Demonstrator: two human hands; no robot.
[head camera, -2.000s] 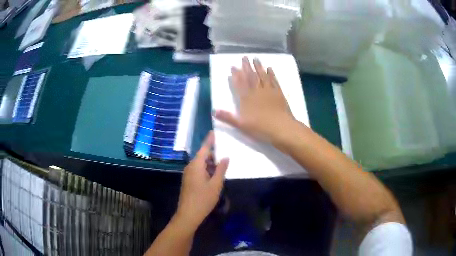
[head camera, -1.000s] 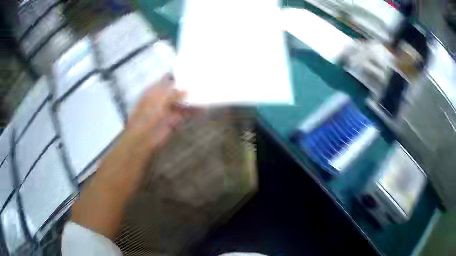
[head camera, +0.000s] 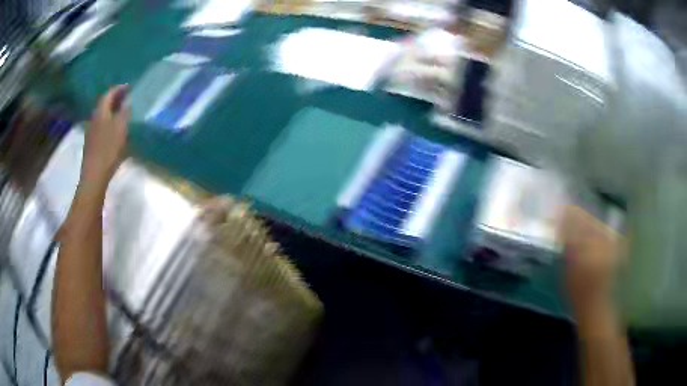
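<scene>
The blue solar cell pile (head camera: 403, 185) with white side strips lies on the mat near the table's front edge. A block with a whitish top (head camera: 523, 192), perhaps the base plate, stands to its right. My right hand (head camera: 593, 240) is blurred beside that block's right side; contact and grip are unclear. My left hand (head camera: 108, 124) is raised at the far left above the table edge and rack. No sheet shows in it, but its fingers are blurred.
A rack of upright sheets (head camera: 226, 279) fills the lower left. A clear sheet (head camera: 309, 162) lies left of the cell pile. White paper (head camera: 331, 59), small blue panels (head camera: 192, 98), a layered pile (head camera: 542, 98) and a pale green stack (head camera: 655, 226) also show.
The view has swung left and partly back towards the table. The large white sheet at my left hand is out of sight. My right hand has come back into view.
</scene>
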